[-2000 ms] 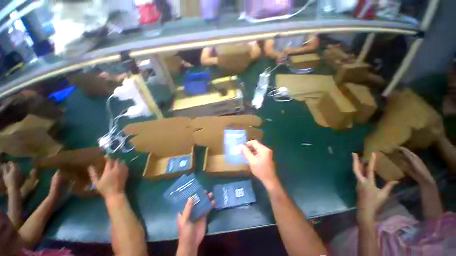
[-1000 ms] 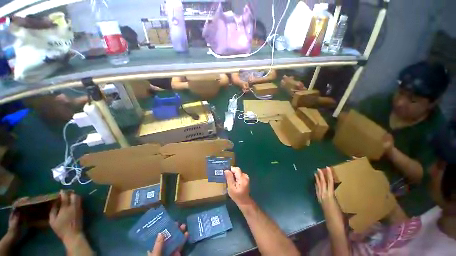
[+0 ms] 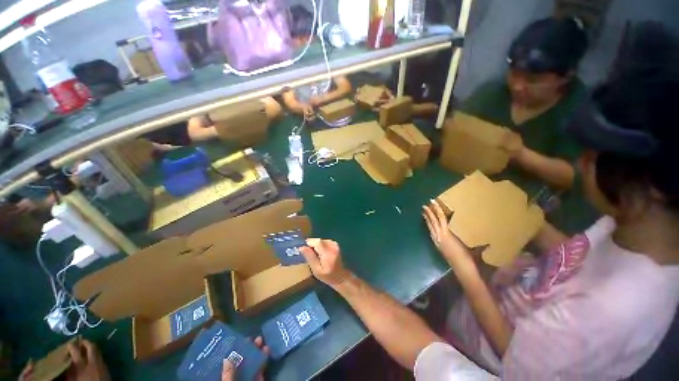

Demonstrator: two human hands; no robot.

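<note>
My right hand (image 3: 324, 260) pinches one dark blue instruction card (image 3: 286, 246) by its edge, above the right open mailer box (image 3: 272, 286). My left hand (image 3: 246, 365), partly cut off by the bottom edge, holds a fanned stack of blue cards (image 3: 212, 353). The left mailer box (image 3: 141, 336) stands open with a blue card (image 3: 189, 318) lying in it. Both box lids stand upright behind the trays. A spare card pile (image 3: 295, 325) lies on the bench in front of the right box.
Behind the boxes is a grey metal device (image 3: 216, 195) with a blue plastic bin (image 3: 186, 173). White cables (image 3: 65, 316) lie at left. A white power strip (image 3: 295, 158) and folded boxes (image 3: 389, 160) are further back. Neighbours at right hold cardboard (image 3: 491, 216); another neighbour's hands (image 3: 85, 361) are at lower left.
The view has swung right, showing more of the right-hand neighbours. My right hand still holds one card over the right box, now more tilted. My left hand still holds the stack.
</note>
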